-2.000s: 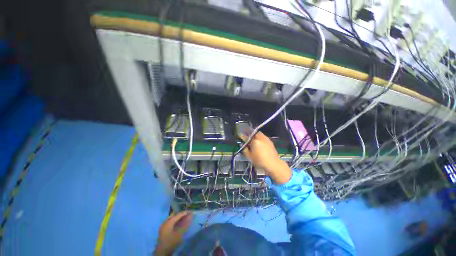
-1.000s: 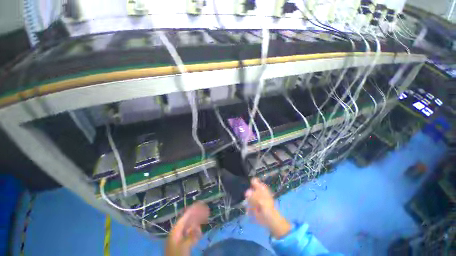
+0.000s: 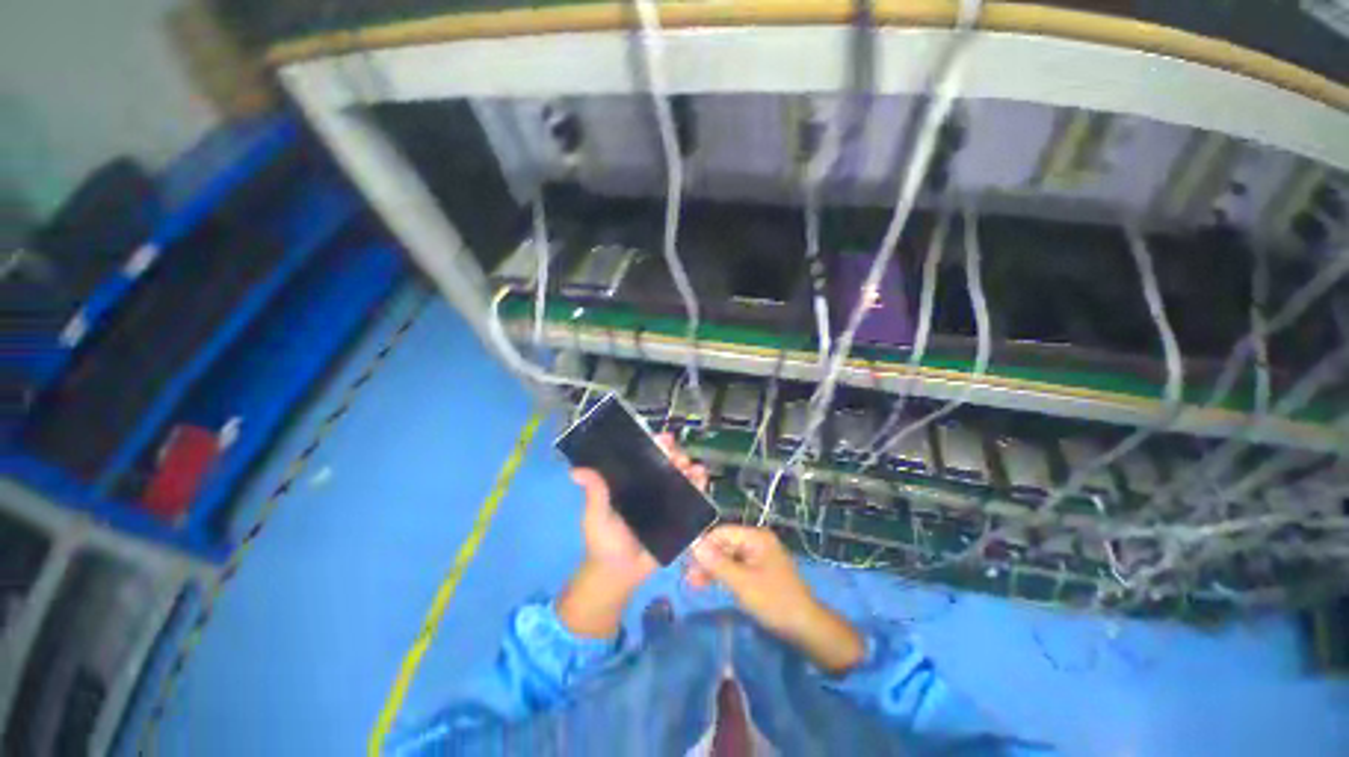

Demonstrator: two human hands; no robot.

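A smartphone (image 3: 638,478) with a black, unlit screen is tilted in front of the rack. My left hand (image 3: 613,530) holds it along its long sides, with the thumb on the near side and fingertips showing at the far side. My right hand (image 3: 752,572) is at the phone's lower right short edge, its fingers pinched. A white charging cable (image 3: 780,470) hangs from above and runs down to these fingers. The plug is hidden or too small to make out.
A purple item (image 3: 867,300) and grey racked phones (image 3: 598,269) lie on the rack shelf (image 3: 488,321). More phones lie on the tier below. Many white cords hang at right. Blue shelving (image 3: 252,281) with a red object (image 3: 182,470) stands at left.
The phone has come away from the shelf and is now in my left hand, screen visible. My right hand has moved down from the shelf to its short edge. The view has shifted, showing the blue shelving.
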